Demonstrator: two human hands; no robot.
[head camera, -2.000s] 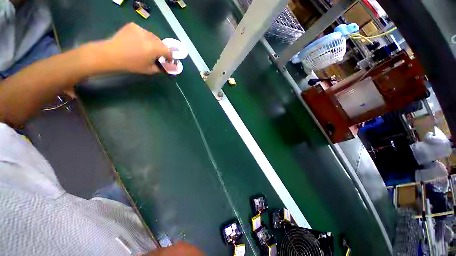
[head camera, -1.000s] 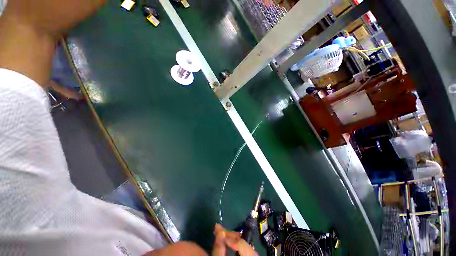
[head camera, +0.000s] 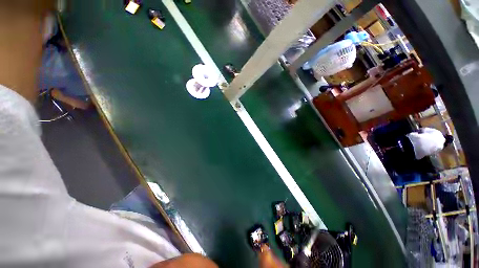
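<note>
My right hand (head camera: 270, 257) is blurred and mostly cut off by the bottom edge. Its fingertips are at the lower side of a small dark circuit board unit (head camera: 258, 236); the grip is hidden. Several more units with yellow edges (head camera: 279, 225) lie just right of it. A blurred grey, rod-like thing (head camera: 311, 242) lies across the black fan (head camera: 326, 251); I cannot tell if it is held. A white solder spool (head camera: 198, 88) lies on the green bench (head camera: 173, 136). A blurred bare arm fills the upper left edge; my left hand is out of view.
A pale metal post (head camera: 273, 49) rises from the white strip (head camera: 273, 157) along the bench. Two units (head camera: 156, 19) lie at the top left. Beyond the bench are a brown board (head camera: 336, 118), a white basket (head camera: 336, 58) and a person in white (head camera: 426, 142).
My left hand has let go of the spool and left the view. My right fingers have moved right to the units. The curved solder wire and upright iron seen earlier no longer show clearly.
</note>
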